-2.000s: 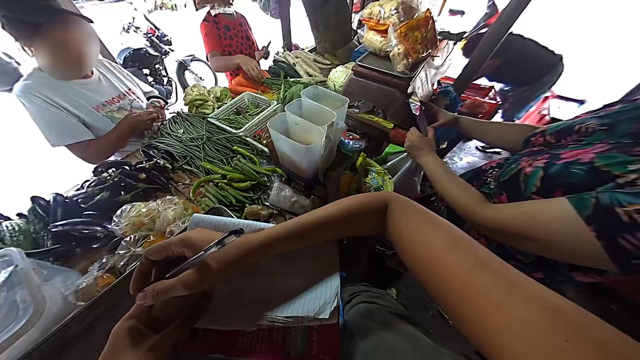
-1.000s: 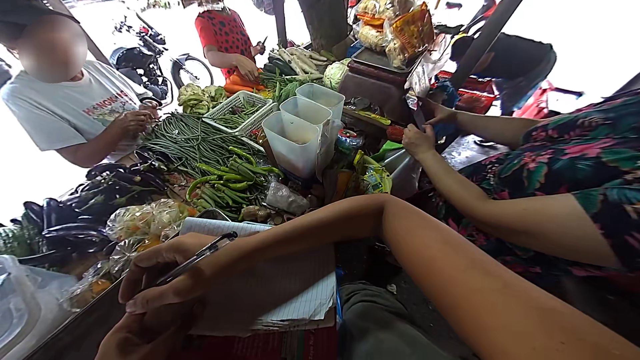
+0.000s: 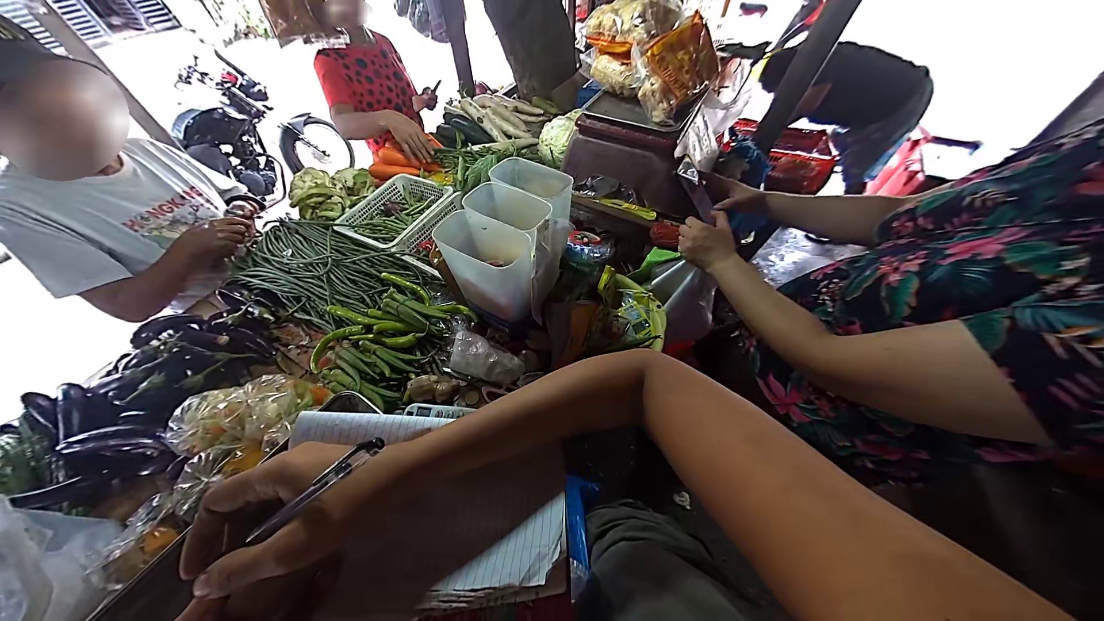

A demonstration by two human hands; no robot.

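My right hand (image 3: 297,509) reaches in from the right over a lined paper notebook (image 3: 509,552) and holds a pen (image 3: 315,490) between its thumb and fingers. The pen slants, its upper end by the wrist. Below it, at the bottom left, my left hand (image 3: 259,597) shows only in part; its fingers are mostly hidden. The notebook lies under my right forearm, its upper left corner in view. Just beyond its top edge are a calculator (image 3: 438,411) and a dark rounded object (image 3: 352,402).
Eggplants (image 3: 121,431), bagged vegetables (image 3: 246,410), green chili peppers (image 3: 379,332) and long beans (image 3: 302,267) fill the stall. White plastic containers (image 3: 487,267) and a weighing scale (image 3: 625,142) stand beyond. At right, a person's hands (image 3: 711,237) hold a knife (image 3: 694,191). Two people stand across the stall.
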